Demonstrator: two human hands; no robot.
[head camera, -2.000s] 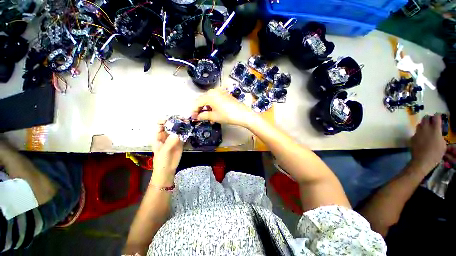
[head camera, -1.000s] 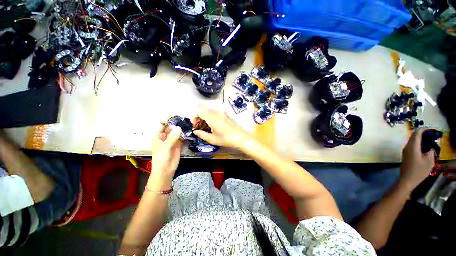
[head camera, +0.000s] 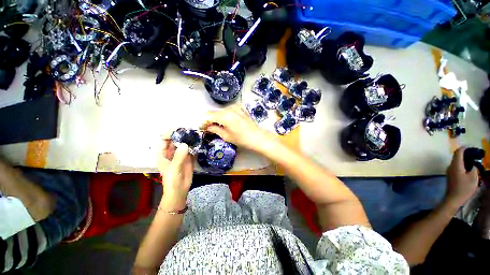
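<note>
My left hand (head camera: 177, 160) holds a camera module (head camera: 186, 138), a silver-white board with a black lens barrel, between its fingertips. A black camera housing (head camera: 217, 154) with a round disc and a central hole stands at the bench's front edge, just right of the module. My right hand (head camera: 228, 126) is above the housing, fingertips pinched at its upper left beside the module. What those fingertips pinch is too small and blurred to tell; a lead may be there.
Loose modules (head camera: 286, 103) lie right of my right hand. Housings with boards (head camera: 374, 137) stand farther right. Wired housings (head camera: 141, 33) and a round-faced housing (head camera: 224, 87) are at the back. A blue bin (head camera: 376, 19) is behind. A neighbour's hand (head camera: 463, 180) is at right.
The housing's round face, tipped and partly covered a second ago, shows again. My right hand has shifted slightly up and its fingers bunch near the module. The neighbour's hand has moved a little.
</note>
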